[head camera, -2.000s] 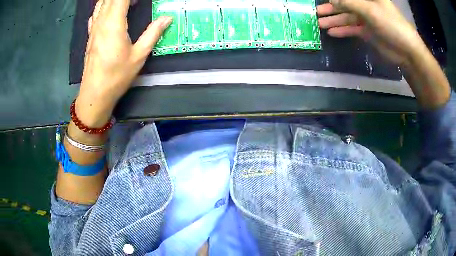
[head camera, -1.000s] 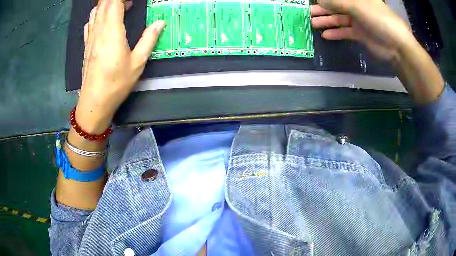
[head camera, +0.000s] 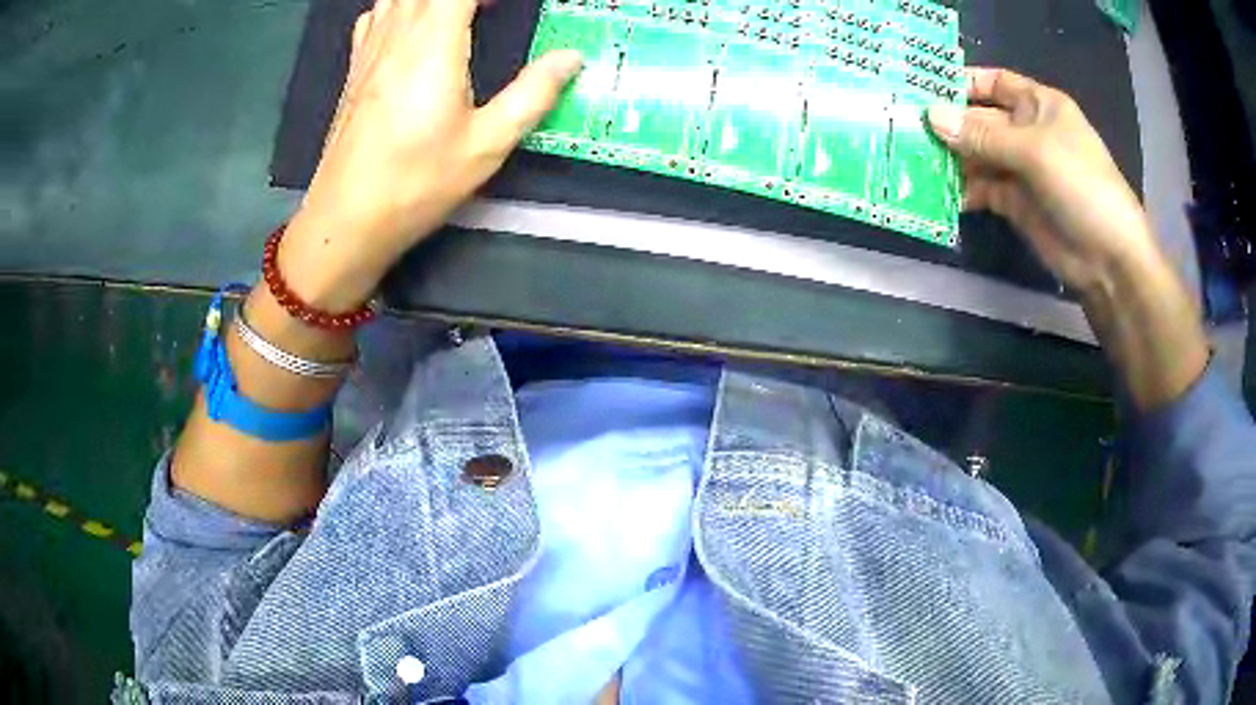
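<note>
A green PCB panel (head camera: 751, 103) lies tilted over the black mat, its right end nearer to me and its top edge cut off by the frame. Rows of small dark marks or parts show on its upper part. My left hand (head camera: 420, 131) is at the panel's left end, with the thumb on its surface; its other fingertips are partly cut off at the top. My right hand (head camera: 1054, 179) grips the panel's right edge, thumb on top and fingers beside and under it.
The black mat (head camera: 331, 145) lies under the panel, with a pale strip (head camera: 661, 241) along its near edge. The dark green bench edge (head camera: 634, 303) runs in front of my body. A dark object (head camera: 1198, 83) stands at the right. A small green piece (head camera: 1121, 13) shows at the top right.
My right hand has closed on the panel's right edge. The panel has turned, its right end lower in view, and more of its upper rows show. The whole view has also shifted.
</note>
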